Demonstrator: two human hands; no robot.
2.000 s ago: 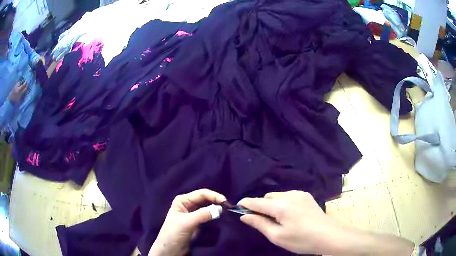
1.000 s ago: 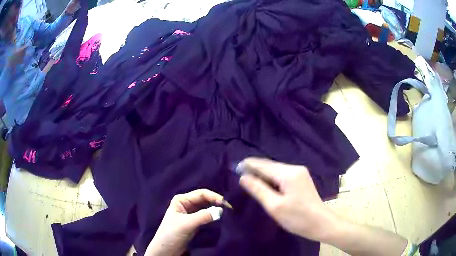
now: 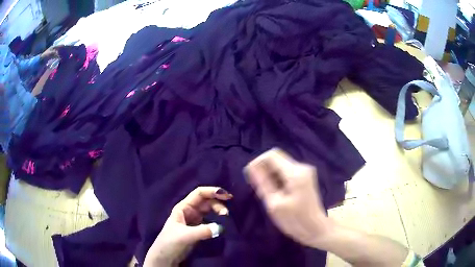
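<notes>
The dark purple garment [image 3: 177,172] lies spread over the middle of the table in gathered folds. My left hand [image 3: 190,221] is at the bottom centre above it, thumb and fingers apart, with a pale band on the thumb tip and nothing seen held. My right hand [image 3: 289,195] is to its right, raised over the garment, fingers curled and blurred. Whether it holds the snips cannot be made out. My hands do not touch each other.
The pink-patched purple garment [image 3: 65,130] lies at left. A person in light blue [image 3: 15,94] has a hand on it. White cloth [image 3: 140,23] lies behind. A pale handbag [image 3: 445,141] stands at right on the wooden table [image 3: 385,193].
My left thumb and fingers have opened apart and the brownish bit at their tips no longer shows. My right hand has moved up from my left hand. The person at left has shifted.
</notes>
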